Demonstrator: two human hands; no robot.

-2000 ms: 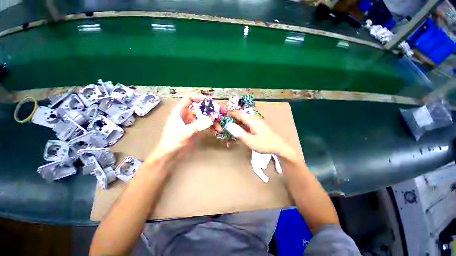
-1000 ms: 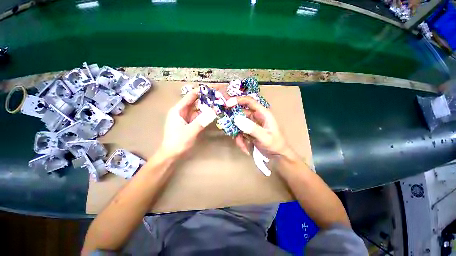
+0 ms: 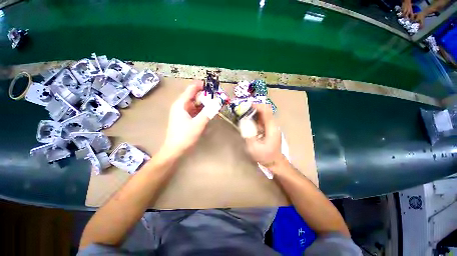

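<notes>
My left hand [image 3: 188,117] holds a small white part with a dark piece [image 3: 211,84] upright at its top, above the tan board. My right hand [image 3: 263,135], blurred, holds a small part [image 3: 242,109] joined to it by thin wires; it looks yellowish and dark, and its form is unclear. White covers show on the thumbs. Another cluster of green circuit board [image 3: 259,88] and white part [image 3: 242,89] lies just beyond my right hand. A white glove or cloth [image 3: 285,146] lies partly under my right wrist.
Many grey-white housings [image 3: 100,111] are piled at left, partly on the tan board [image 3: 165,187]. A yellowish ring [image 3: 20,85] lies beyond them. A green belt [image 3: 200,40] carries a small unit [image 3: 17,37] at far left. A clear bag [image 3: 440,124] lies right. Another person's hands [image 3: 417,14] show top right.
My right hand has turned and drawn slightly back to the right, opening a gap between the hands. The dark piece now stands upright. A small unit has appeared on the belt at far left.
</notes>
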